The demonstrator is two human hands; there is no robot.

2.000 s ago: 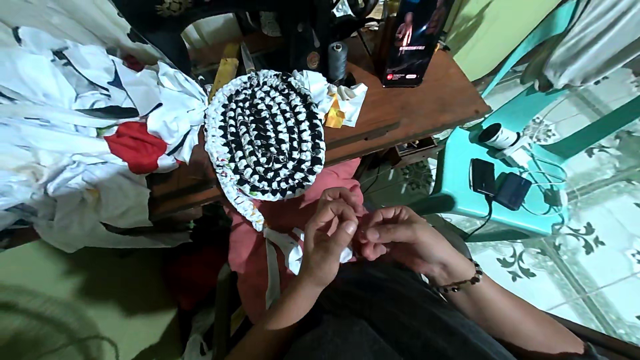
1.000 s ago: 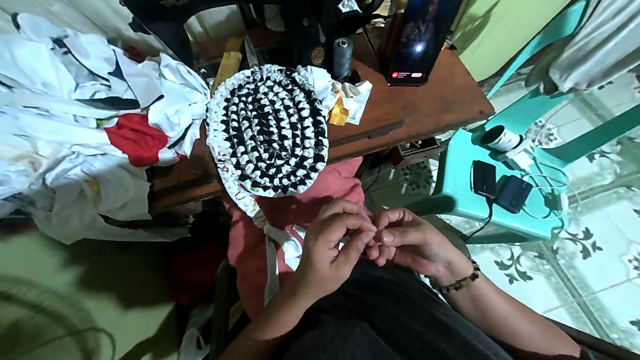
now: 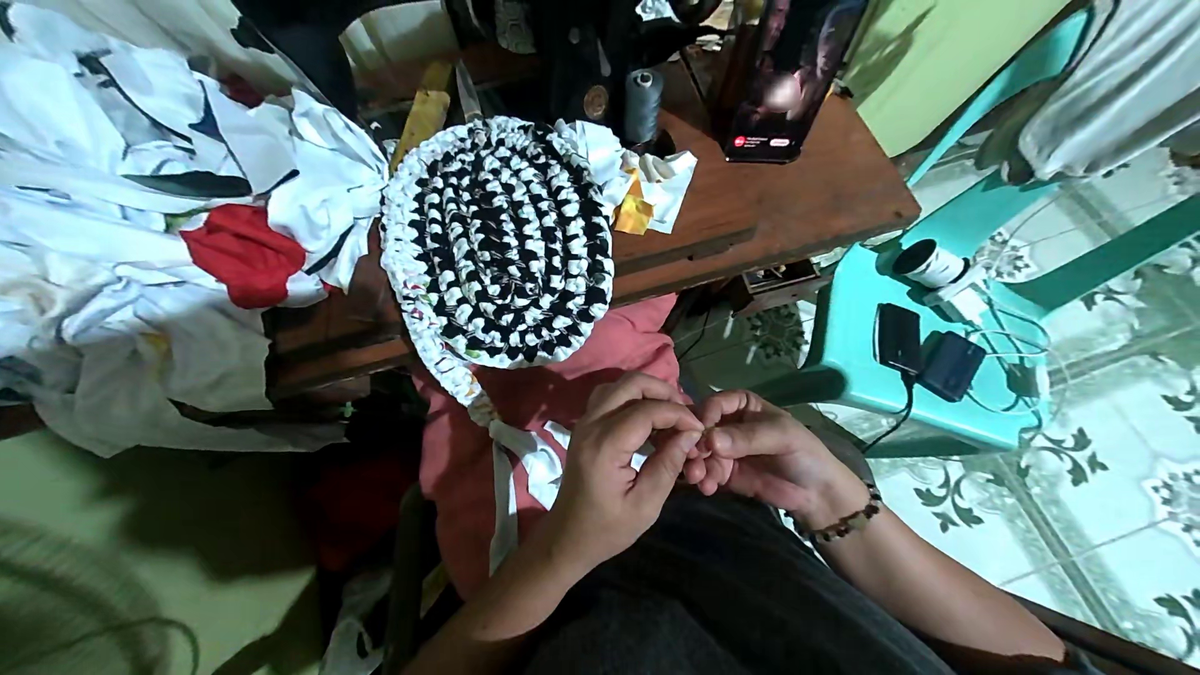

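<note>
My left hand and my right hand meet above my lap, thumbs and forefingers pinched together at their tips. Whatever may be between the fingertips is too small to make out. A coiled black and white braided fabric mat rests on the wooden table's front part, up and left of my hands. Its braided tail hangs over the edge and ends in loose white fabric strips, which lie on the pink cloth beside my left hand.
White fabric scraps with a red piece are heaped at the left. On the wooden table stand a grey thread spool, a phone and a dark sewing machine. A teal plastic chair at the right holds black devices and cables.
Two seconds ago my hands were slightly apart; their fingertips have since come together. The braided mat has stayed on the table.
</note>
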